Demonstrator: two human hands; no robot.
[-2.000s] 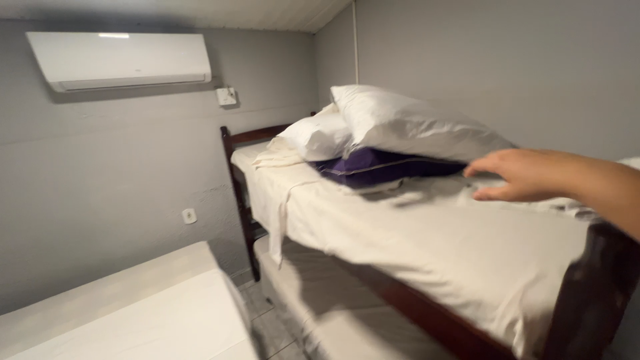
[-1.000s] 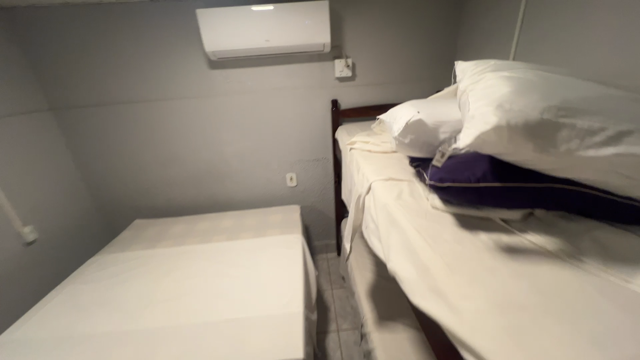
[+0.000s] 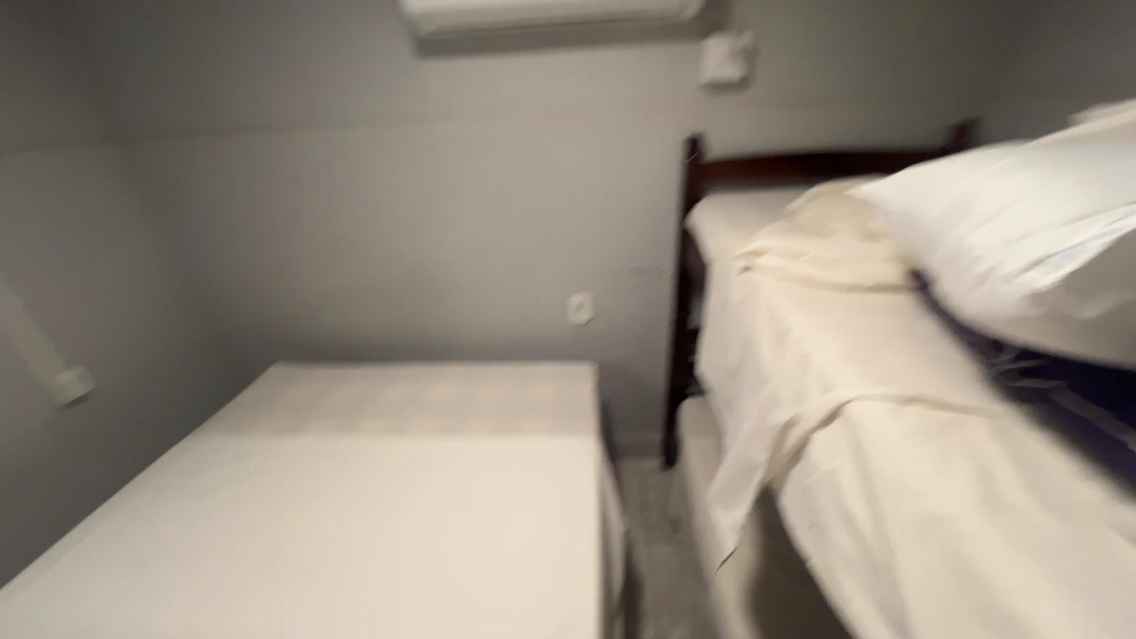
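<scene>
Neither my left hand nor my right hand shows in the head view, which is blurred. On the right stands a wooden bunk bed (image 3: 799, 166) with a cream sheet (image 3: 896, 479) draped over the side of its upper mattress. A white pillow (image 3: 1021, 222) lies at the right edge of the view, partly cut off, over a dark purple pillow or cushion (image 3: 1087, 390). Beside the white pillow, towards the headboard, is a bunched cream cloth (image 3: 834, 244). At the left is a lower bed with a white sheet (image 3: 382, 524).
A narrow tiled floor strip (image 3: 657, 541) runs between the two beds. The lower bunk mattress (image 3: 701, 444) shows beneath the hanging sheet. On the grey wall are an air conditioner (image 3: 550, 16), a white box (image 3: 726, 60) and a wall outlet (image 3: 580, 309).
My hand, seen over the upper bunk two seconds ago, has left the view. The view has swung left and down, closer to the beds.
</scene>
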